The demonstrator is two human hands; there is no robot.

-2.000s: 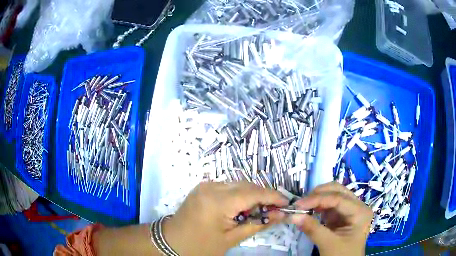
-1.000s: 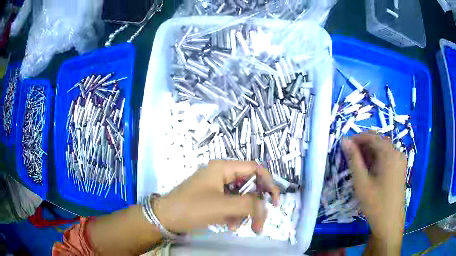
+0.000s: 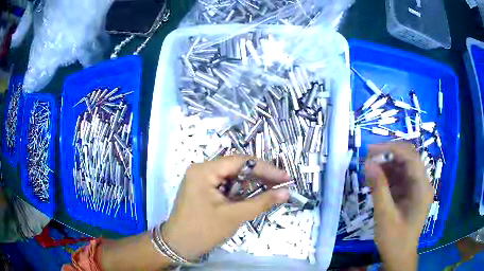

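Observation:
My left hand (image 3: 223,198) is over the near part of the centre bin (image 3: 159,132). It holds a small bunch of stemmed cores (image 3: 239,182) in its curled fingers, and a thin stem shows at its thumb and index fingertips. My right hand (image 3: 400,190) is over the right blue tray (image 3: 408,61), slightly blurred. A short white piece with a dark end (image 3: 383,157) is at its fingertips. Joined pieces (image 3: 382,114) lie loose in that tray. Metal tubes (image 3: 276,122) and white sleeves (image 3: 196,140) are heaped in the centre bin.
The left blue tray (image 3: 71,87) holds slim silver pieces. Two narrow blue trays are at the far left. A bag of metal tubes (image 3: 255,10) lies beyond the bin. A crumpled bag (image 3: 66,37), a dark flat rectangle (image 3: 132,16) and a clear box (image 3: 419,21) stand at the back.
My hands were together over the bin; my right hand has moved right over the blue tray and now shows a white piece. My left hand has moved slightly up, its thumb and index finger together.

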